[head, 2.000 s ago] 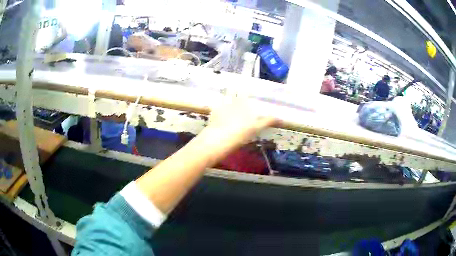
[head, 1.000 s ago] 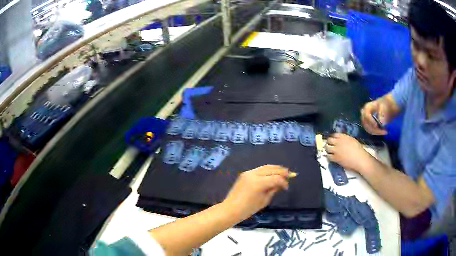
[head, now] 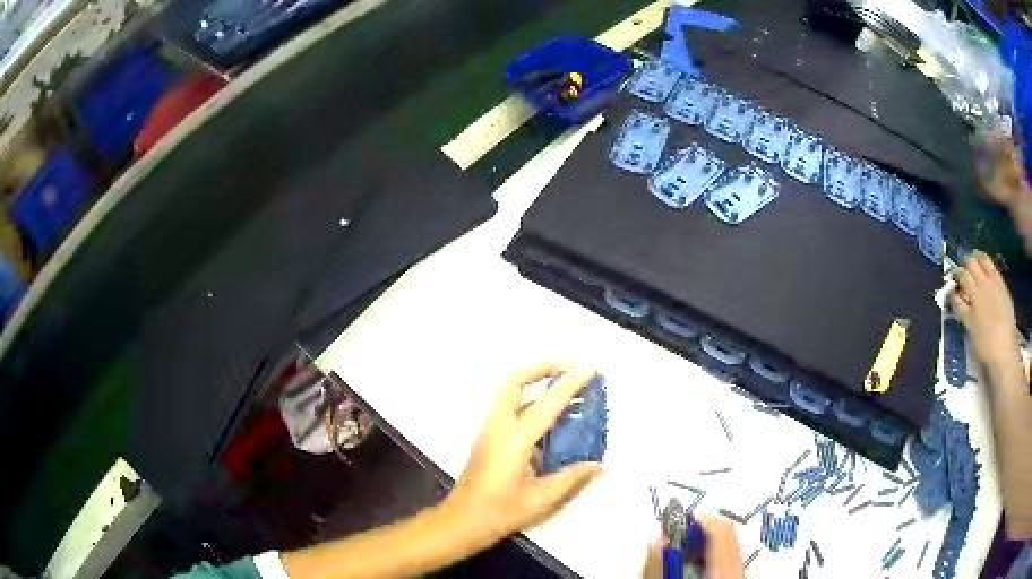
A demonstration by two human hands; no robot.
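My left hand (head: 504, 458) grips a blue-grey plastic housing (head: 579, 424) over the white table top, near its front edge. My right hand (head: 715, 552) is at the bottom edge, partly cut off, and holds side cutters (head: 676, 537) with blue handles and short silver jaws pointing up. The cutters are to the right of the housing and apart from it. Housings lie on the black foam sheet (head: 781, 271) in one full row along the far side, with three more (head: 741, 193) in front. More housings show between the stacked sheets below.
A yellow-handled knife (head: 887, 355) lies on the foam sheet. Stub scraps (head: 815, 473) litter the white table (head: 453, 328). Untrimmed housings (head: 932, 464) overlap at right, beside a co-worker's arm (head: 996, 328). A small blue bin (head: 566, 77) stands behind the stack. Black sheets (head: 385, 215) lie left.
The view has swung from the conveyor to the table. The yellow knife, in a hand a second ago, now lies on the foam. My hands now hold a housing and the cutters.
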